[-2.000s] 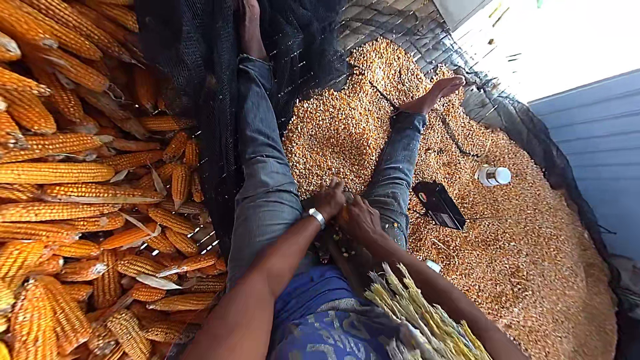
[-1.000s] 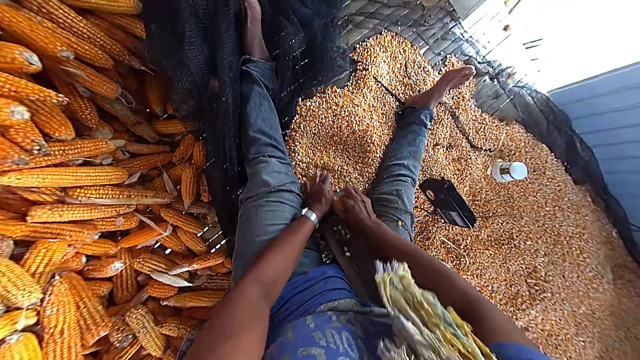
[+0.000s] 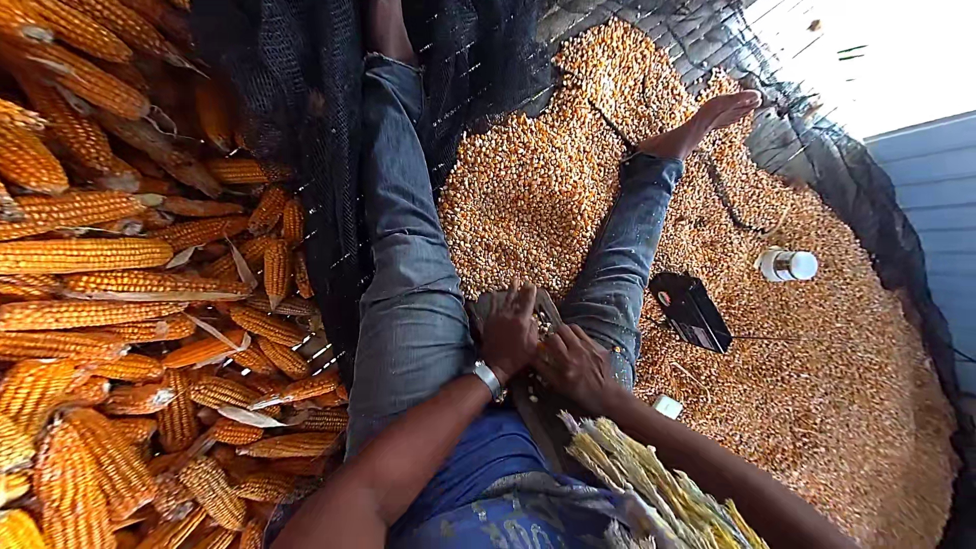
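My left hand (image 3: 509, 329), with a metal watch at the wrist, lies over a dark board (image 3: 537, 415) between my legs, its fingers extended. Close beside it, my right hand (image 3: 576, 364) has its fingers curled around something orange, perhaps a corn cob, mostly hidden. A few loose kernels lie on the board between the hands. Shelled corn kernels (image 3: 526, 206) are heaped between my legs and spread to the right. Whether my left hand grips anything is hidden.
Whole corn cobs (image 3: 114, 313) are piled at left, beside black netting (image 3: 305, 152). At right, a black radio-like device (image 3: 690, 313), a white-capped container (image 3: 787, 264) and a small white object (image 3: 668, 406) rest on kernels. Dried husks (image 3: 648, 480) lie near my right forearm.
Both hands stay close together over the board; my left hand's fingers are now more extended. The legs and surrounding objects have not plainly moved.
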